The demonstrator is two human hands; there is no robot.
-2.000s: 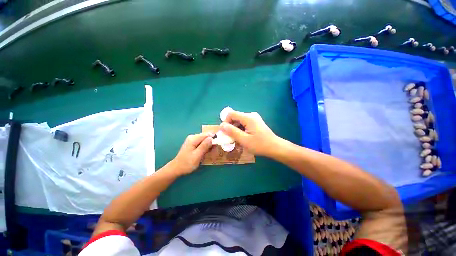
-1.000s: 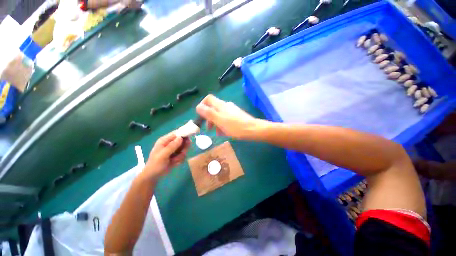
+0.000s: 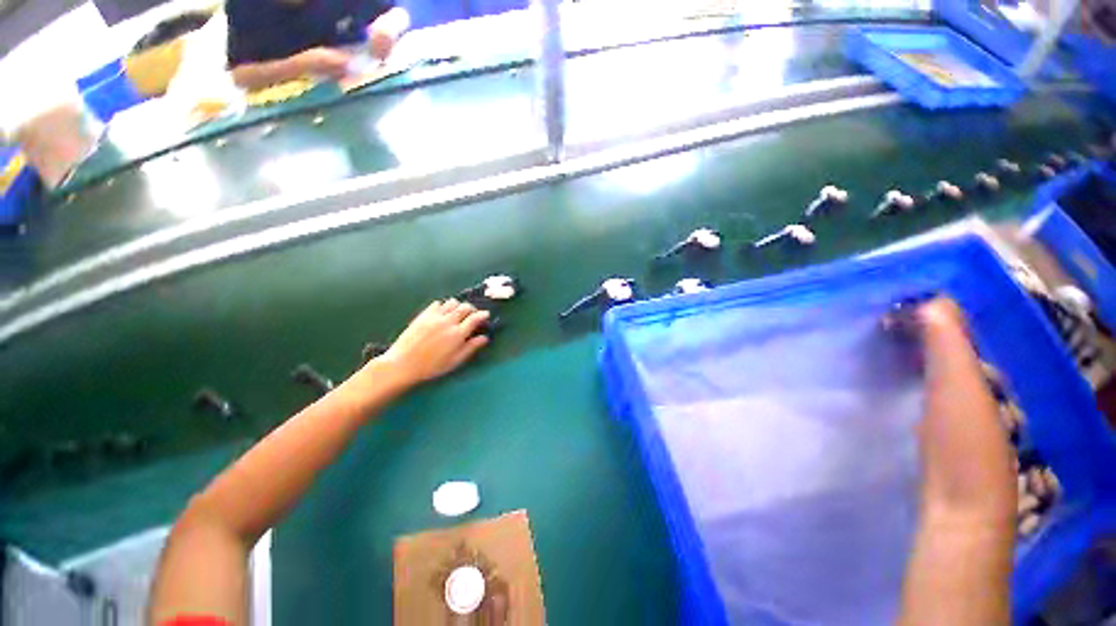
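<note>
My left hand [image 3: 441,340] reaches over the belt, palm down. A dark part shows at its fingertips; I cannot tell if it is gripped. A joined assembly [image 3: 498,289], black stem with pale oval end, lies just beyond it. Black arm parts [image 3: 312,378] lie on the belt to its left. My right hand [image 3: 940,328], blurred, is inside the blue tray [image 3: 649,459] near its far right corner, with dark parts at its fingertips; its grip is unclear. Pale oval head parts [image 3: 1038,489] show beside the right forearm, which hides some.
A cardboard pad [image 3: 416,581] with a white disc [image 3: 465,589] lies in front. A white round piece [image 3: 457,498] lies just beyond it. More joined assemblies [image 3: 799,235] lie along the belt at right. Another person's hands [image 3: 355,55] show across the belt. White sheet lies lower left.
My hands have separated from the held piece. The left moved to the belt, the right into the tray. A joined assembly now lies beyond the left hand. The view has shifted.
</note>
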